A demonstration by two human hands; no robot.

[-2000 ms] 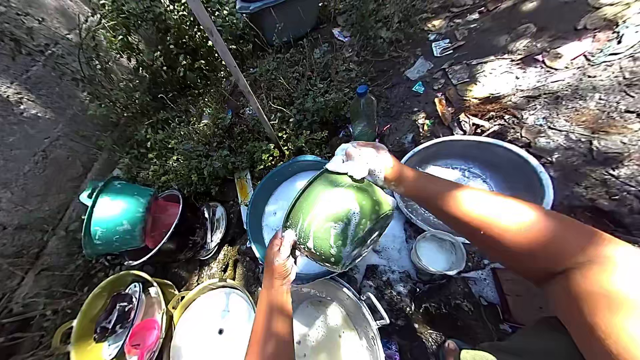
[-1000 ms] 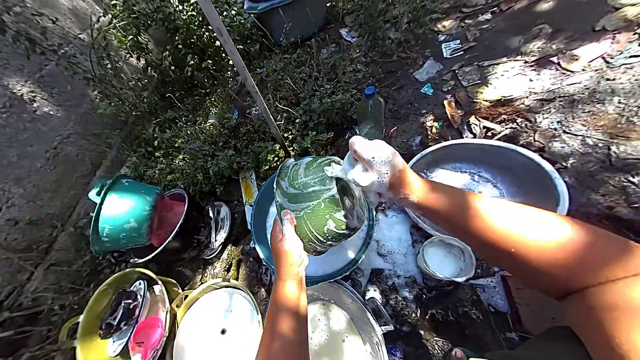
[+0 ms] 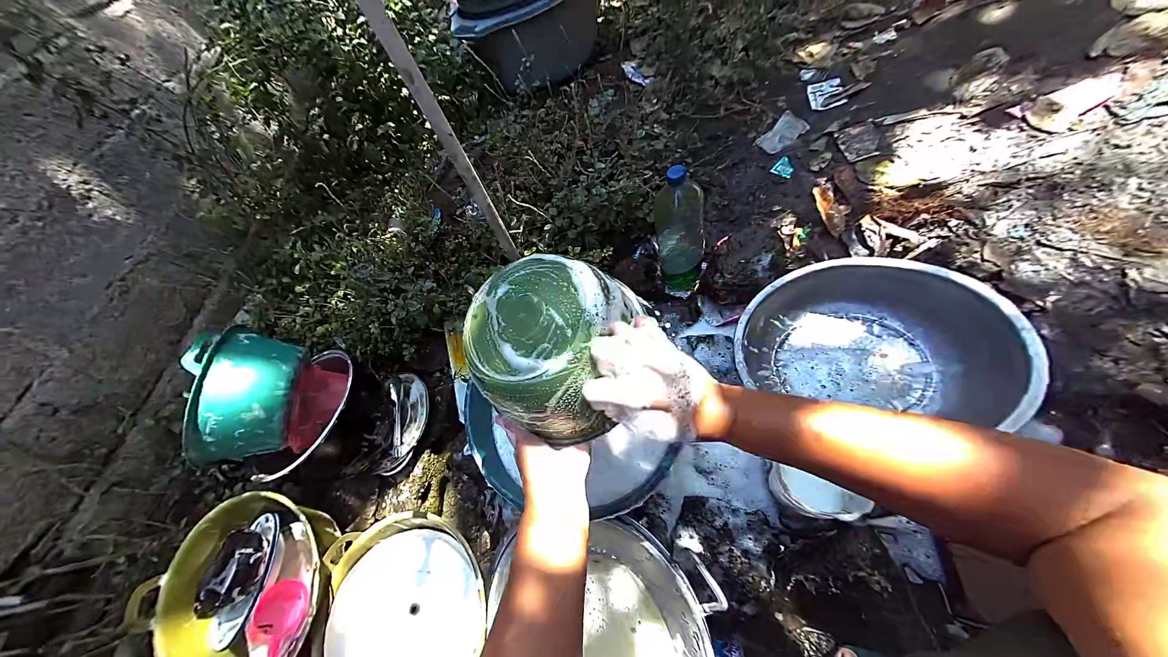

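Note:
A soapy green pot (image 3: 538,333) is tilted with its round base toward me, above a blue-green basin (image 3: 484,456) of suds. My left hand (image 3: 552,447) supports it from below at its lower edge; the fingers are partly hidden by the pot. Covered in foam, my right hand (image 3: 643,379) presses against the pot's right side; whether a sponge is under the fingers cannot be told. Below the basin is a metal pot (image 3: 630,593) with cloudy water.
A large metal basin (image 3: 1031,365) lies right, beside a small tub (image 3: 821,497). A plastic bottle (image 3: 680,233) stands behind. At left are a teal pot (image 3: 246,392), a yellow-green pot (image 3: 182,584) holding dishes, and a white lid (image 3: 406,593). A pole (image 3: 447,137) slants down from the top.
The green pot has been turned, so its base now faces me. My left hand has gone from its near side to underneath, and my right hand has moved down along its side.

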